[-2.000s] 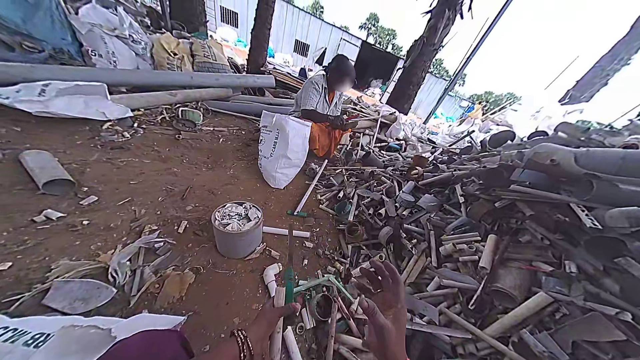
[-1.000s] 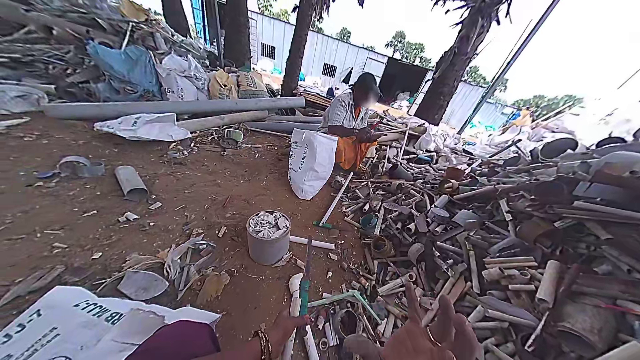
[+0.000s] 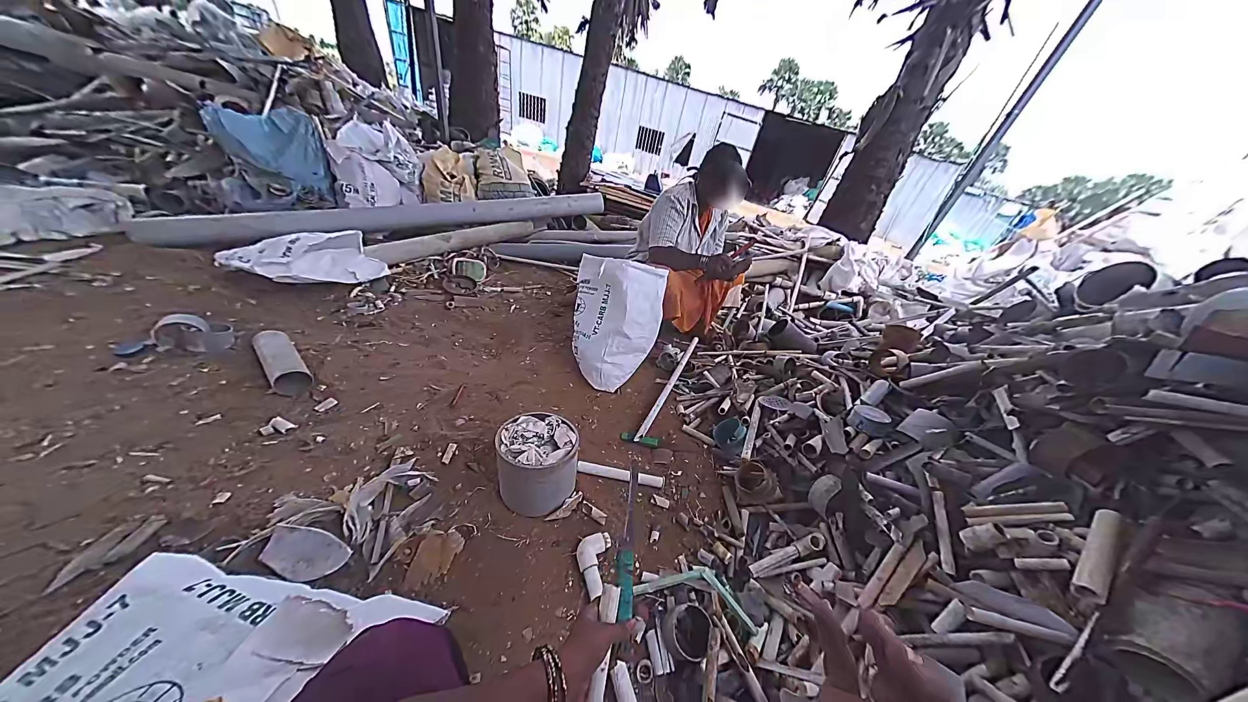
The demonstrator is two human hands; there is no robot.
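Note:
My left hand is closed around the green handle of a long-bladed knife, whose narrow blade points up and away over the soil. White pipe pieces lie beside that hand. My right hand, fingers apart, is over the heap of scrap pipes and holds nothing that I can see. A pale green bent strip lies between the two hands. Farther off, a round grey tub holds whitish scraps, with a white pipe on the ground at its right.
A person sits ahead beside an upright white sack. Another white sack is at lower left, near my knee. A long grey pipe crosses the ground behind. Tree trunks stand before a metal-sheet building. A short grey pipe lies at left.
The view has swung to the left. My right hand's fingers have changed pose; my left hand keeps hold of the green-handled knife throughout.

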